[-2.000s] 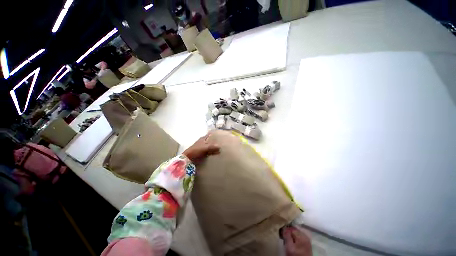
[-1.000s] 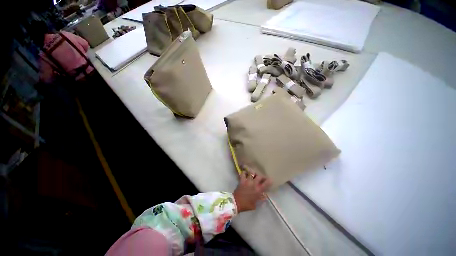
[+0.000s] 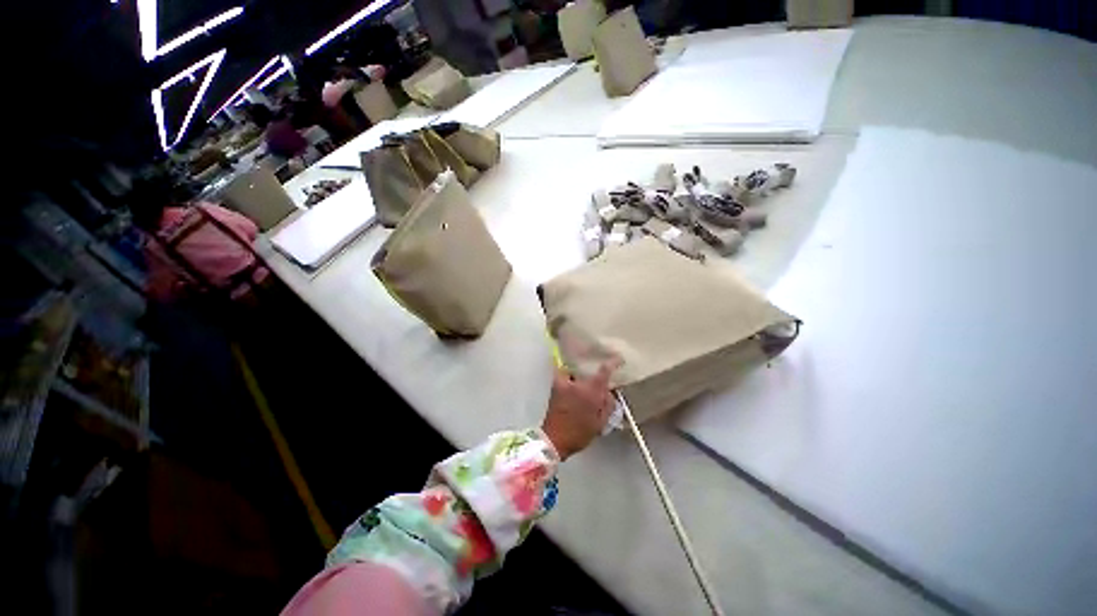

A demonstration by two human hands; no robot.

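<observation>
A taupe bag body [image 3: 662,301] lies on its side on the white-topped table, with yellow piping along its left edge and a dark corner at its right end. My left hand [image 3: 581,407] grips its near left corner, fingers on top. A thin pale stick [image 3: 664,493] runs from beside my fingertips down to the frame's bottom edge. Whether its upper tip is inside the bag cannot be told. My right hand is out of the picture.
Another taupe bag [image 3: 451,265] stands to the left, with a bag group [image 3: 415,175] behind. Rolled straps [image 3: 686,211] lie beyond the held bag. White sheets [image 3: 950,349] lie to the right. A person in pink [image 3: 205,247] is at far left.
My right hand, on the bag two seconds ago, has left the picture. The bag has been turned round; since one second ago it has tilted, showing its near side. The view has tilted up.
</observation>
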